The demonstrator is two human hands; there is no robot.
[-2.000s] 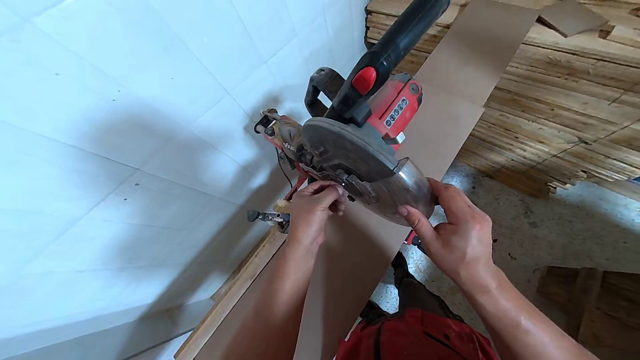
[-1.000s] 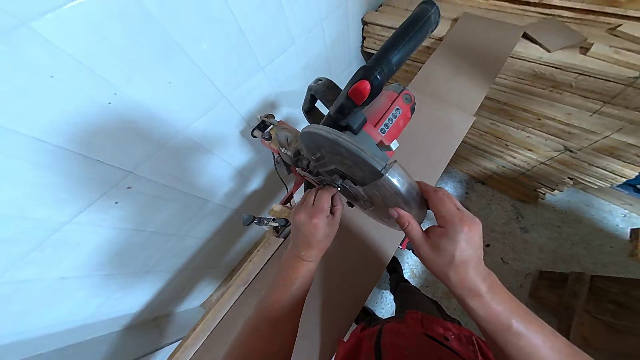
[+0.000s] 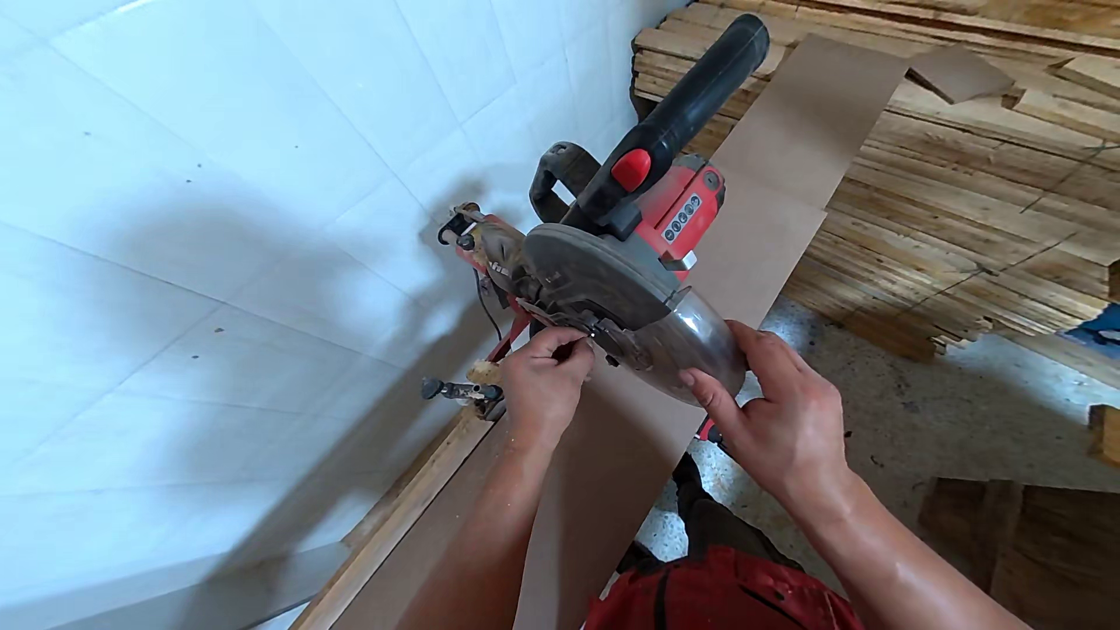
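Note:
A red and black miter saw (image 3: 604, 271) stands over a long brown board, its black handle (image 3: 691, 96) pointing up and away. My right hand (image 3: 779, 402) grips the rim of the clear plastic blade guard (image 3: 700, 341), thumb on the near face and fingers behind it. The fingertips of my left hand (image 3: 551, 376) are pinched together at the small metal parts beside the guard's pivot. A small shiny tip shows at them; what they hold is too small to tell. Just left of that hand is a clamp with a black knob (image 3: 455, 390).
White wall panels (image 3: 219, 306) rise close on the left. A wooden strip (image 3: 402, 516) runs along the board (image 3: 612, 472). Stacked wooden planks (image 3: 971, 210) lie at the right rear, with a brown offcut (image 3: 961, 73) on them. Dark wooden pieces (image 3: 1024, 551) lie at the lower right.

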